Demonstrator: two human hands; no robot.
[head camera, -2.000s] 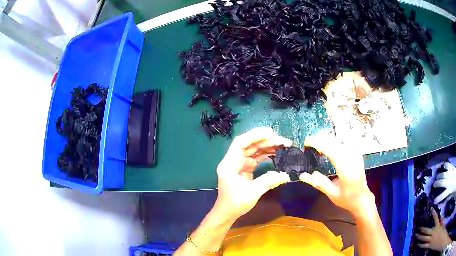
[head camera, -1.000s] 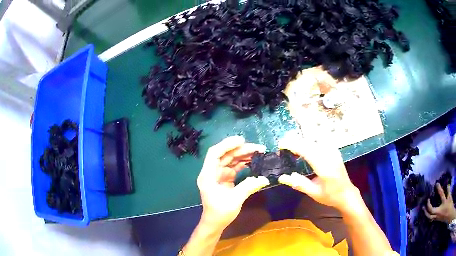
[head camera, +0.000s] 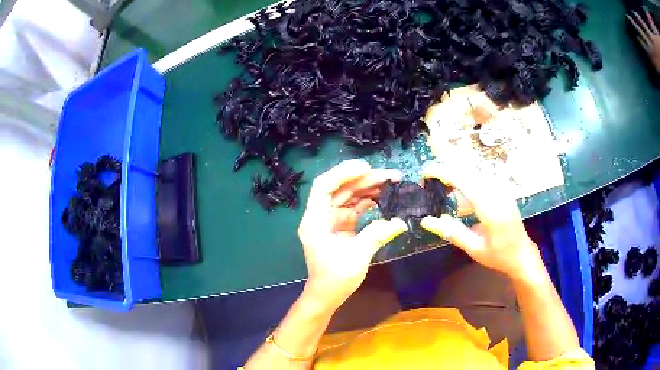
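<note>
A black toothed claw clip (head camera: 413, 200) is held between both hands above the front edge of the green table. My left hand (head camera: 346, 224) grips its left end with thumb below and fingers above. My right hand (head camera: 483, 224) grips its right end the same way. The fingertips hide the clip's ends. A large tangled pile of black clips (head camera: 347, 72) lies on the table beyond the hands, and a small cluster (head camera: 278, 187) lies to the left. I cannot see a tool in either hand.
A tan stained board (head camera: 528, 155) with a whitish lump lies right of centre. A blue tote (head camera: 142, 181) with black pieces stands at left, beside a dark block (head camera: 178, 209). Black pieces lie in a neighbour's tote at lower right. Another person's hand (head camera: 644, 32) shows at upper right.
The view has shifted left since the oldest frame. Both hands still hold the clip and are now slightly higher in the picture. The neighbour's hand at lower right is gone; a hand appears at upper right.
</note>
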